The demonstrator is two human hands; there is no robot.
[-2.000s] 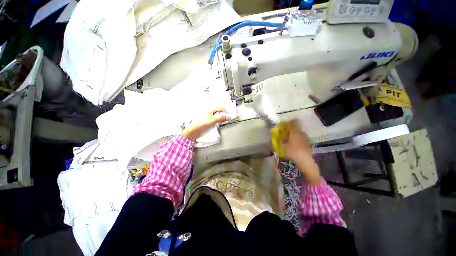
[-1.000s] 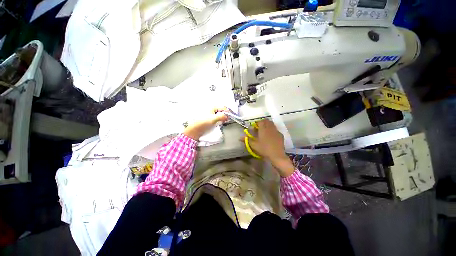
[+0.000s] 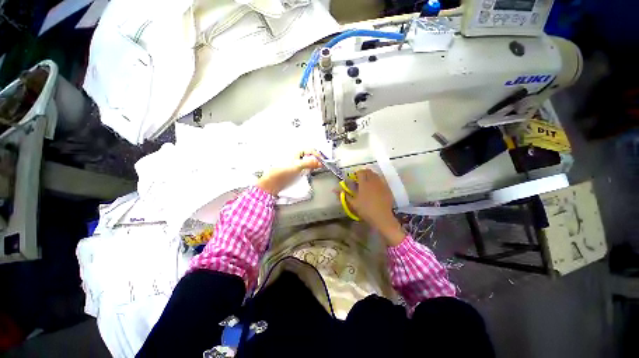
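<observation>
A white garment piece (image 3: 217,161) lies on the machine table, left of and in front of the needle area. My left hand (image 3: 291,173) grips its right edge just below the presser foot (image 3: 345,133). My right hand (image 3: 371,196) holds yellow-handled scissors (image 3: 346,196); the blades point up and left to the cloth edge at my left fingertips. Whether the blades are open is too small to tell. A white tape (image 3: 392,175) runs beside my right hand and along the table's front edge to the right.
The off-white JUKI machine head (image 3: 448,80) stands at the back right. A black phone (image 3: 475,150) lies on the table below it. A large white heap (image 3: 140,70) is at the back left. A second white bundle (image 3: 133,273) lies low left. A white bin (image 3: 45,105) stands far left.
My right hand has moved left with the scissors, bringing the blades from right of the needle area to my left fingertips. My left hand stays on the cloth edge.
</observation>
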